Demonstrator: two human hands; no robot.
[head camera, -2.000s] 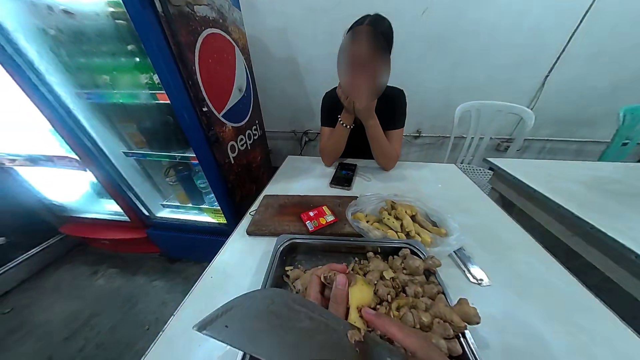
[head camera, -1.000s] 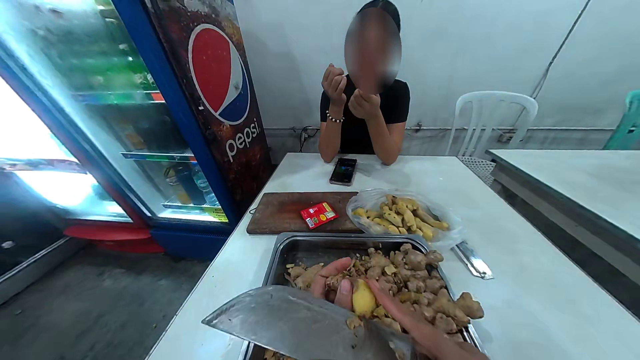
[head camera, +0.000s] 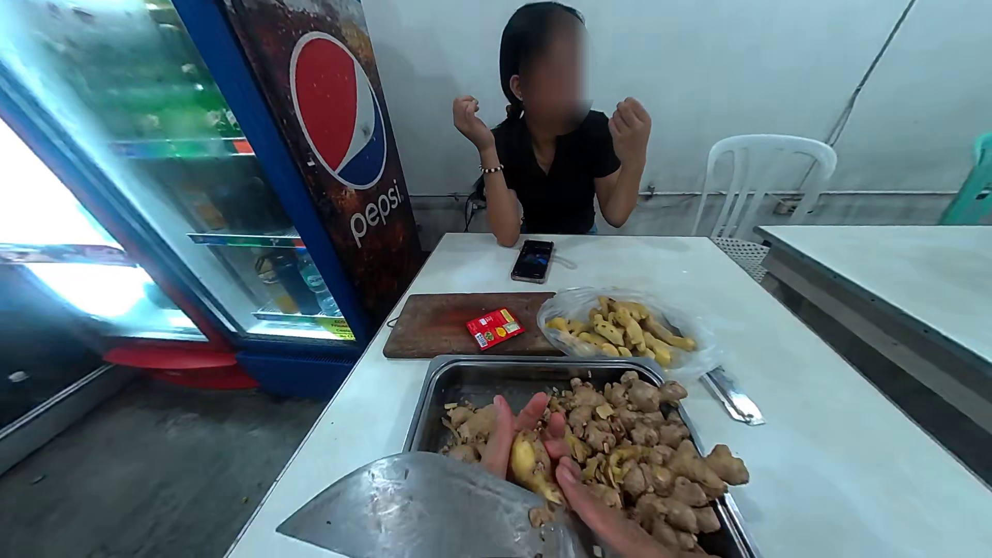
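Note:
Under the cleaver, my left hand grips a partly peeled ginger root, yellow flesh showing; its palm is hidden by the blade. My right hand comes in from the lower right on the cleaver, with a finger stretched toward the ginger; the handle is out of sight. The wide steel blade points left over the near side of a metal tray. Unpeeled ginger and peel scraps fill much of the tray. Behind it, a clear plastic bag holds peeled ginger.
A wooden cutting board bears a red packet. A phone lies before a seated person. Right of the tray is a shiny flat item. A drinks fridge stands left; a white chair and second table are right.
The seated person's hands, together near the face two seconds ago, are now raised wide apart, and the head has turned. My hands remain at the ginger and cleaver over the tray.

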